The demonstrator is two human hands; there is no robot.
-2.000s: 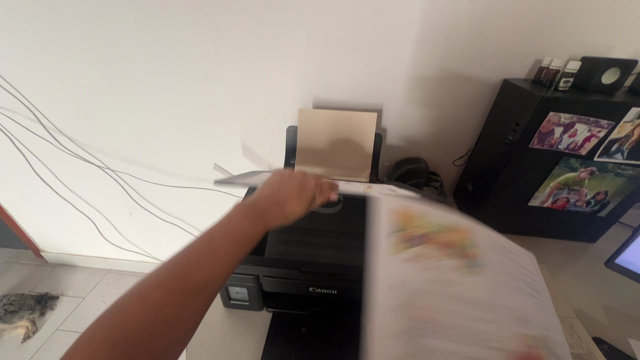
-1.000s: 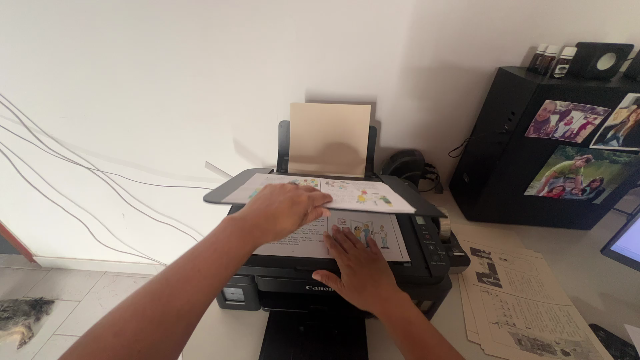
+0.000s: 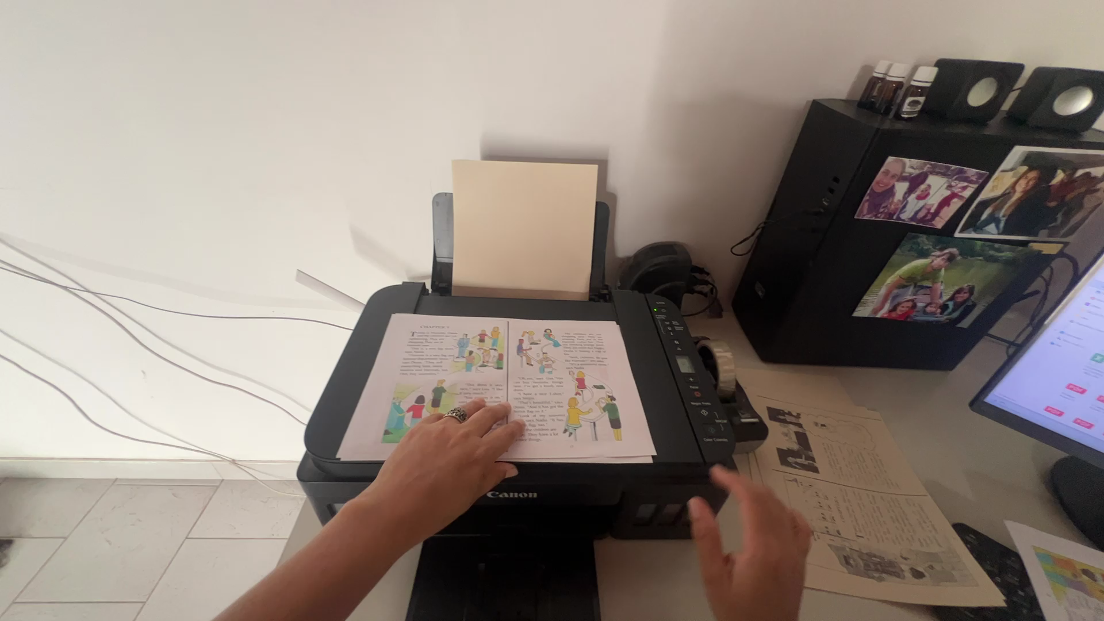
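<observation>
My left hand, with a ring on one finger, rests flat on printed sheets bearing coloured drawings and text. These lie on the closed lid of a black Canon printer. Over the desk, right of the printer's front corner, is my right hand, its fingers apart, slightly blurred and holding nothing. Blank cream paper stands upright in the rear feed. The printer's control panel runs along the right of the lid.
Printed beige sheets lie right of the printer, by a roll of tape. A black computer tower carries photos, small bottles and speakers. At the right edge are a monitor and keyboard. Cables hang at left.
The printer lid, raised earlier, is now down, with the sheets on top of it. My right hand has moved off the printer to the right; my left hand has come down onto the sheets.
</observation>
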